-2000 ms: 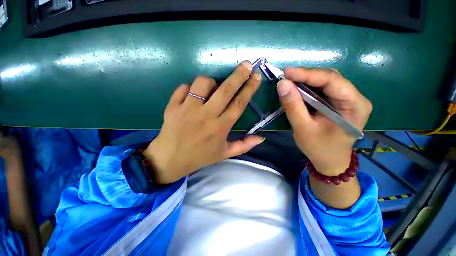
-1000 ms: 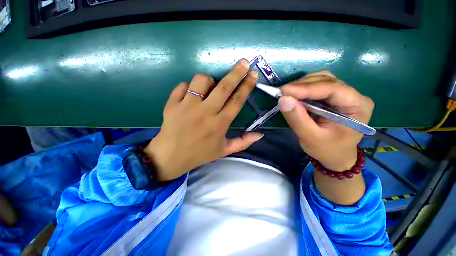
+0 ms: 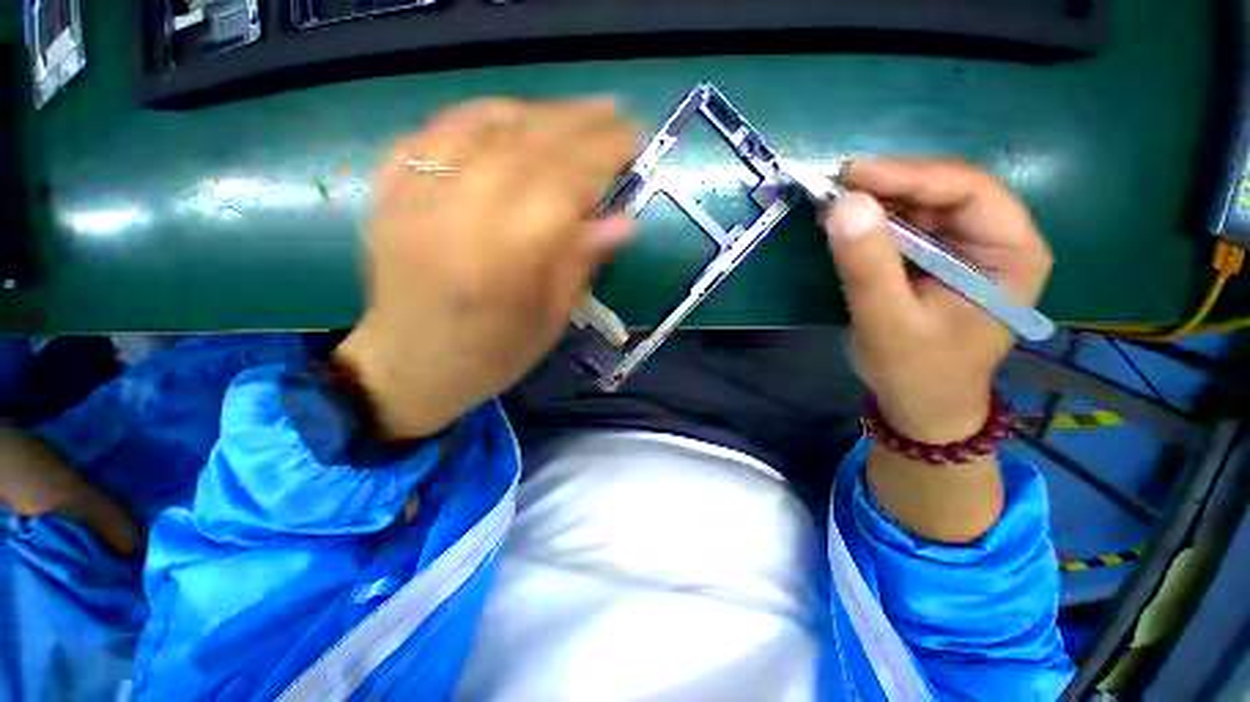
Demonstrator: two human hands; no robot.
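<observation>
A silver-and-black phone middle frame [image 3: 722,261] lies slanted on the green mat, its lower corner past the mat's front edge. A crossbar and a pale strip [image 3: 599,320] show inside it. My right hand [image 3: 946,261] holds silver tweezers [image 3: 966,277], their tip at the frame's right corner. My left hand [image 3: 480,247] is blurred, over the frame's left side, with its fingertips near the left edge. Whether it touches the frame cannot be told.
A long black tray [image 3: 617,52] with frames in pockets runs along the back. A separate phone part [image 3: 55,52] lies left of it. An orange-yellow cable [image 3: 1212,305] hangs at the right. Another person's arm [image 3: 62,487] is at lower left.
My left hand has lifted off the frame's left side and moved up and left, uncovering more of the frame. The tweezers have moved right, to the frame's right corner. The view has shifted slightly.
</observation>
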